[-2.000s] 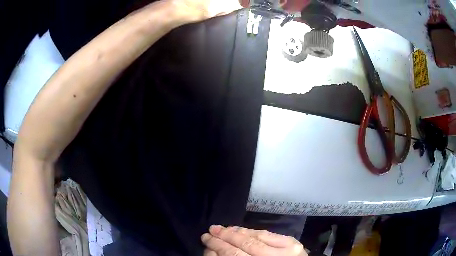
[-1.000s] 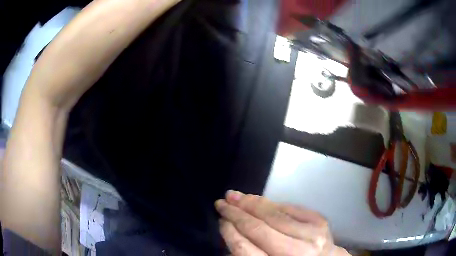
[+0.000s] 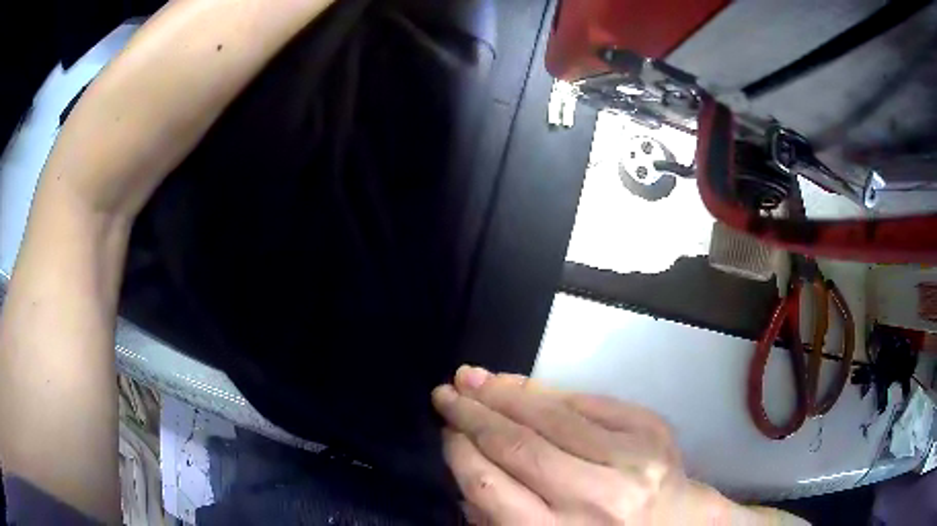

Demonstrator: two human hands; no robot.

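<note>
A dark garment panel covers the left and middle of the sewing table. Its straight right edge runs down from the presser foot, at the top middle under the red and white machine head. My right hand is at the bottom middle, fingers together, with its fingertips closed on the panel's near part; the underside of the grip is hidden. My left forearm reaches up along the left side and over the panel. My left hand is cut off by the top edge.
Scissors with red-orange handles lie right of the cloth, blades partly hidden by the machine. A dark fabric strip lies flat on the white table. A cream ridged knob and dark scraps are also at right.
The view has shifted, so the machine head shows more and the scissors sit lower. My right hand is higher in the picture, on the panel. My left hand has left the picture at the top.
</note>
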